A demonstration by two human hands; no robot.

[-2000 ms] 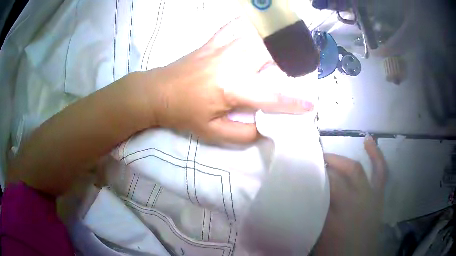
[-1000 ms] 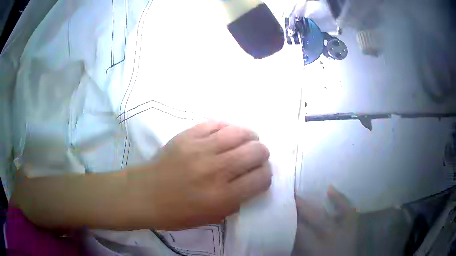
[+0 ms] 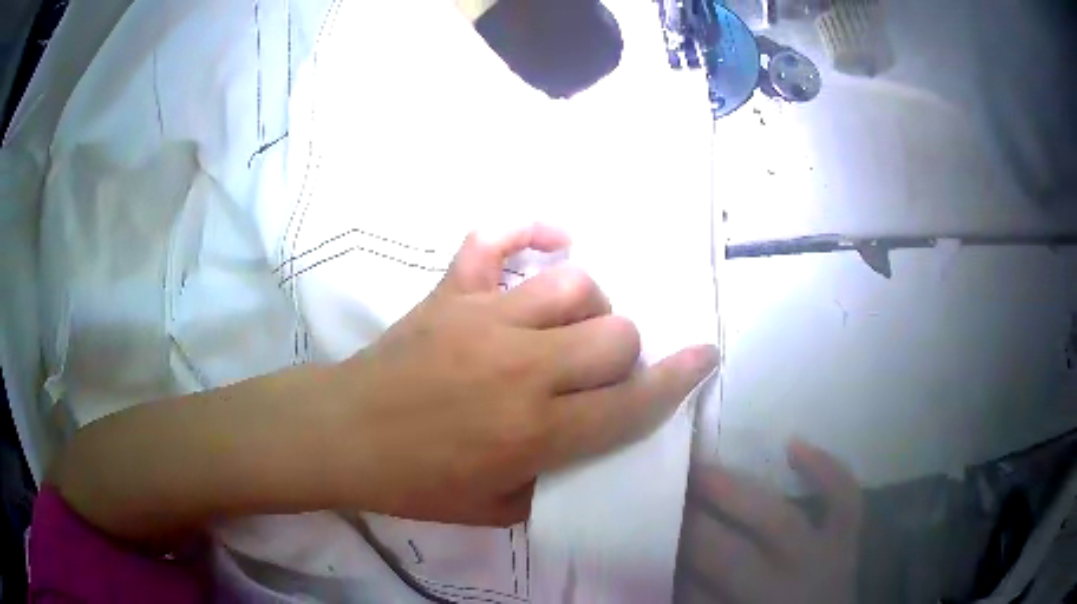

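White trousers point(image 3: 354, 295) with thin dark double stitch lines cover the left and middle of the view. A white waistband strip point(image 3: 620, 519) runs along their right edge up to the presser foot point(image 3: 685, 35), beside a blue patch point(image 3: 735, 59). My left hand point(image 3: 508, 378) lies on the cloth, fingers curled, one finger reaching to the strip's right edge; whether it pinches cloth cannot be told. My right hand point(image 3: 774, 519) is at the lower right beside the strip, dim and partly cut off by the bottom edge; its hold is hidden.
The machine lamp's dark brown tip point(image 3: 555, 41) hangs over the cloth at the top, with strong glare below it. A round metal part point(image 3: 791, 74) and a ribbed cream knob point(image 3: 853, 35) are at the top right. A dark seam crosses the white table point(image 3: 898, 354).
My left hand has moved down from near the lamp onto the lower cloth, then its finger extended to the strip's edge. The lamp and machine parts sit higher in view. The strip lies straighter.
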